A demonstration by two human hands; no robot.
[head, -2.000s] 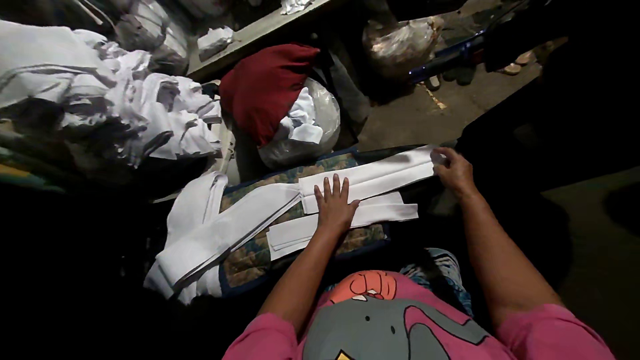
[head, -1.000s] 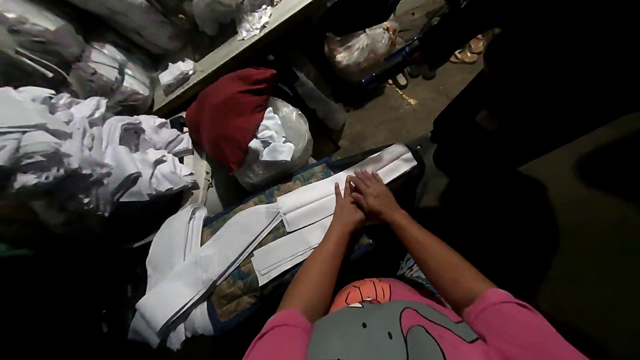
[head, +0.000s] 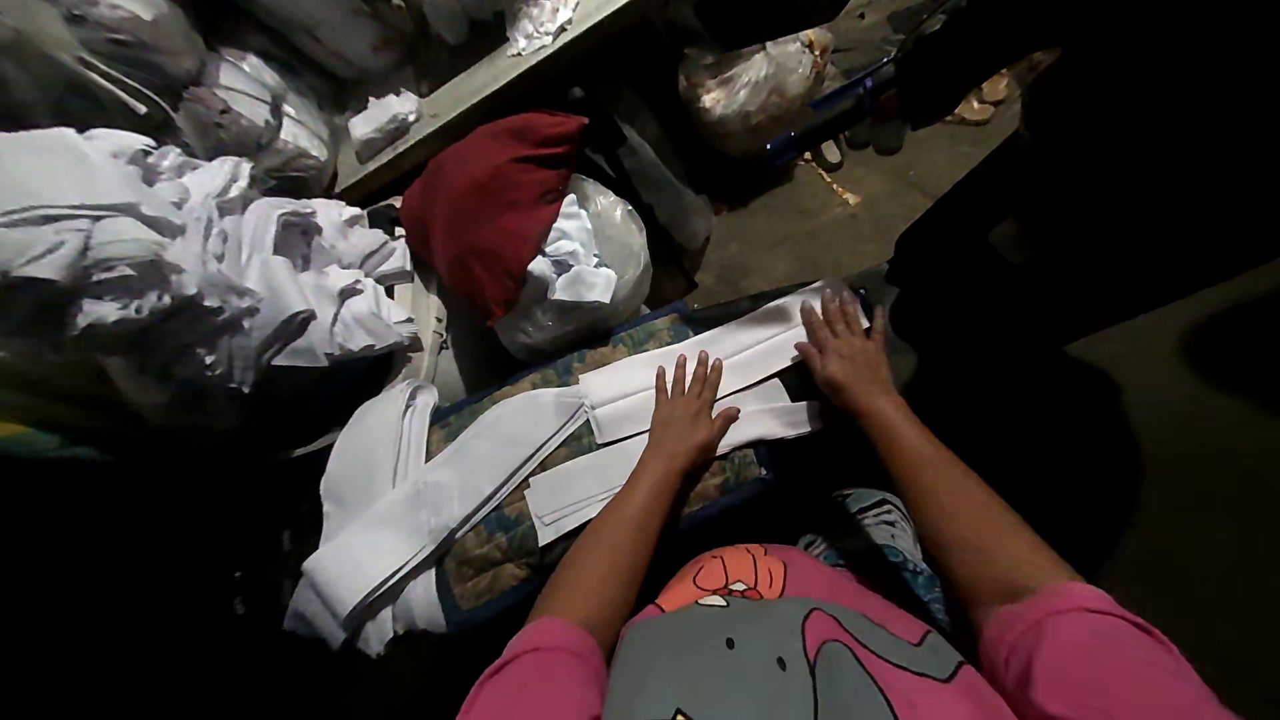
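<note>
Folded white fabric strips [head: 700, 360] lie lengthwise on a patterned quilted pad [head: 500, 555]. My left hand [head: 690, 415] rests flat on their near edge, fingers spread. At the far right end of the same strips, my right hand [head: 845, 350] lies palm down with its fingers apart. A second, narrower stack of white strips [head: 585, 490] sits closer to my body, partly under my left forearm. Longer white strips [head: 450, 480] loop and drape over the pad's left end. Neither hand grips anything that shows.
A large heap of white fabric pieces [head: 200, 250] is at the left. Behind the pad stands a clear plastic bag [head: 625, 260] of white pieces, beside a red cloth [head: 490, 200]. A wooden ledge [head: 480, 85] runs behind them; another filled plastic bag [head: 755, 90] sits farther back.
My hands were together on the strips one second ago; now they are apart, the left nearer the strips' middle and the right at their far end.
</note>
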